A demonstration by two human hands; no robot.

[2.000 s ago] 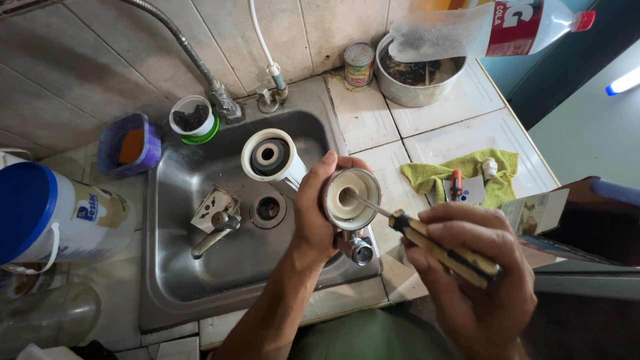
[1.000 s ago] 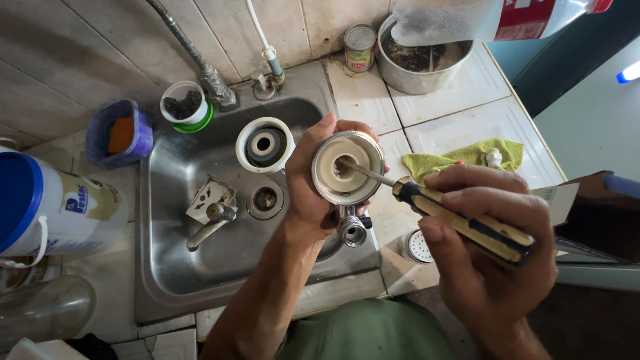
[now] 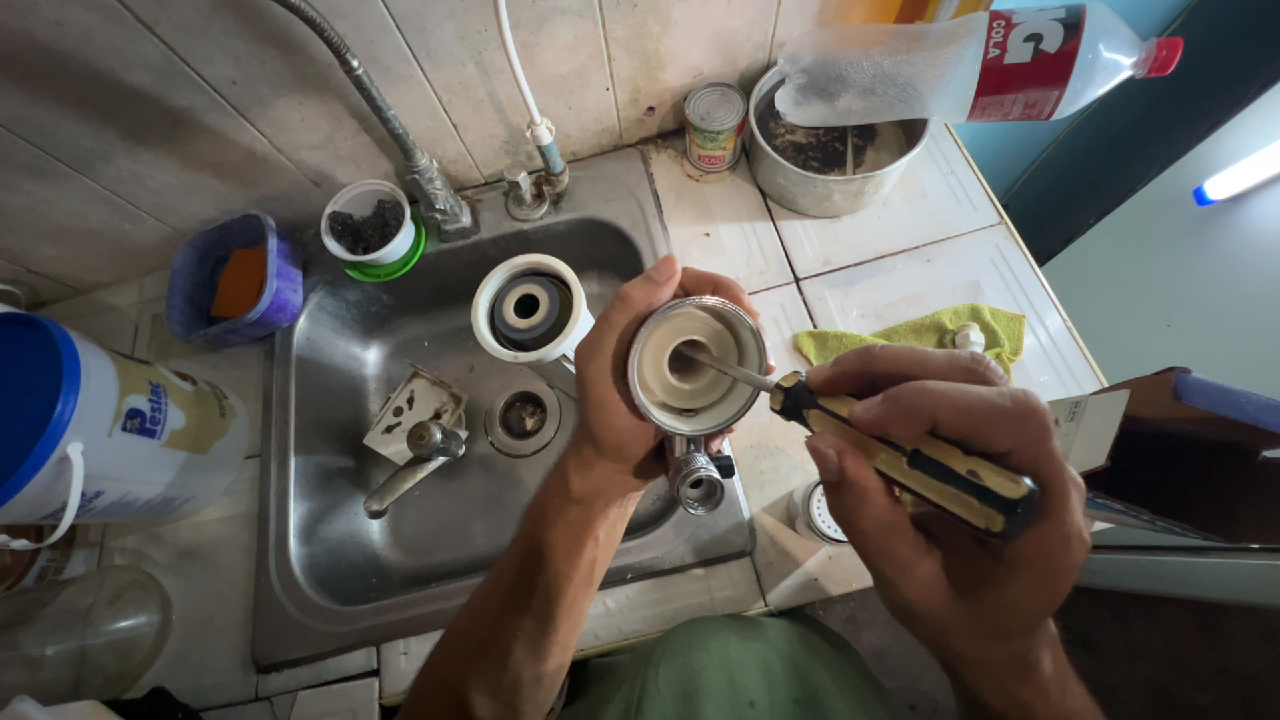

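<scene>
Over the right side of the steel sink, my left hand (image 3: 625,370) grips a round chromed housing (image 3: 695,368) with a cream interior and a small threaded outlet (image 3: 697,482) at its bottom. My right hand (image 3: 950,490) holds a screwdriver (image 3: 910,455) with a yellow and black handle; its shaft points into the housing's central hole, where the tip is hidden. Behind my left hand, a white cylindrical part (image 3: 530,308) with a dark ring inside is at the sink. A tap spout (image 3: 415,470) and a white bracket (image 3: 412,410) lie in the basin (image 3: 350,540).
Purple tub (image 3: 235,285), white cup (image 3: 368,222) and blue-lidded bucket (image 3: 150,430) stand at left. Behind on the right are a can (image 3: 714,127), a metal pot (image 3: 840,185) and a plastic bottle (image 3: 930,65). A green cloth (image 3: 910,338) and an open box (image 3: 1180,450) lie right.
The housing has been turned in my left hand, its outlet now pointing more downward. The screwdriver tip has moved from the housing's rim area into its central hole.
</scene>
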